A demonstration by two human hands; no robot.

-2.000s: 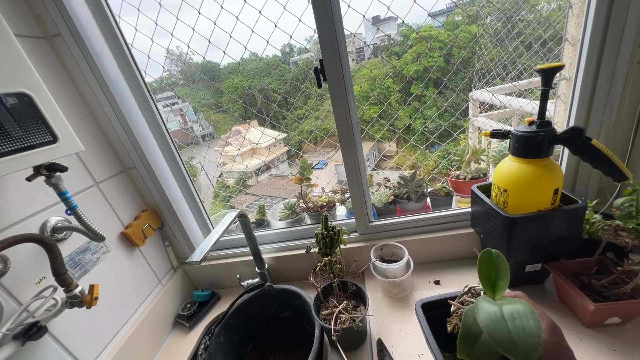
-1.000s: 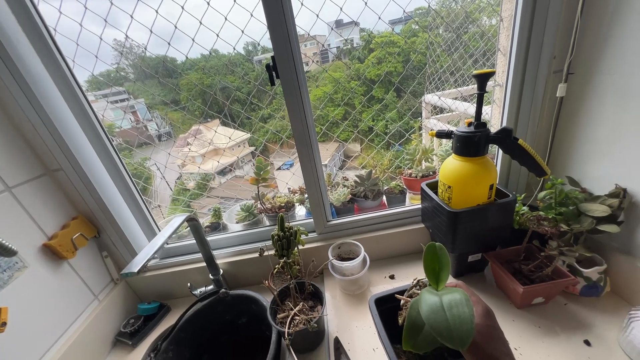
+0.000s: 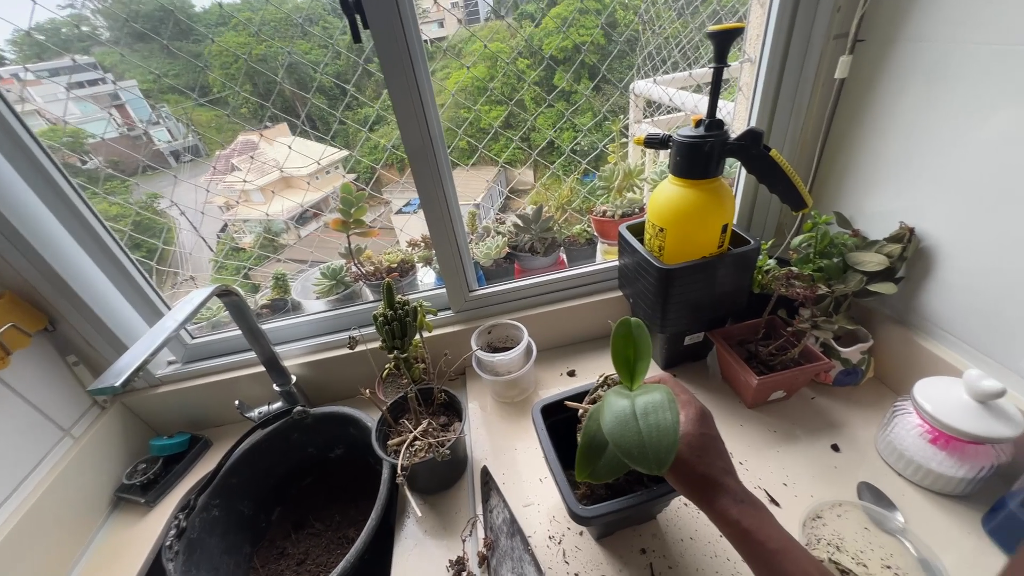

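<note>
My right hand (image 3: pixel 692 448) is at a green broad-leaved plant (image 3: pixel 640 424), which looks like an orchid, standing in a square black plastic pot (image 3: pixel 552 432). The leaves hide the fingertips, so their grip is not visible. Pale roots show at the plant's left, with dark soil under the leaves. My left hand is out of view. Left of the pot lies a dark, soil-marked blade (image 3: pixel 506 528). A round black pot with a cactus (image 3: pixel 432 464) stands beyond it, beside a large black bucket (image 3: pixel 384 512) holding soil.
Clear plastic cups (image 3: pixel 508 380) stand near the window sill. A yellow pump sprayer (image 3: pixel 688 212) sits in stacked black pots (image 3: pixel 688 296). At right are a terracotta-coloured planter (image 3: pixel 772 380), a lidded jar (image 3: pixel 948 440) and a spoon (image 3: pixel 880 504) on a clear container. A faucet (image 3: pixel 256 344) rises behind the bucket.
The view has swung to the right, bringing the lidded jar and the spoon into sight. My right hand remains at the broad-leaved plant.
</note>
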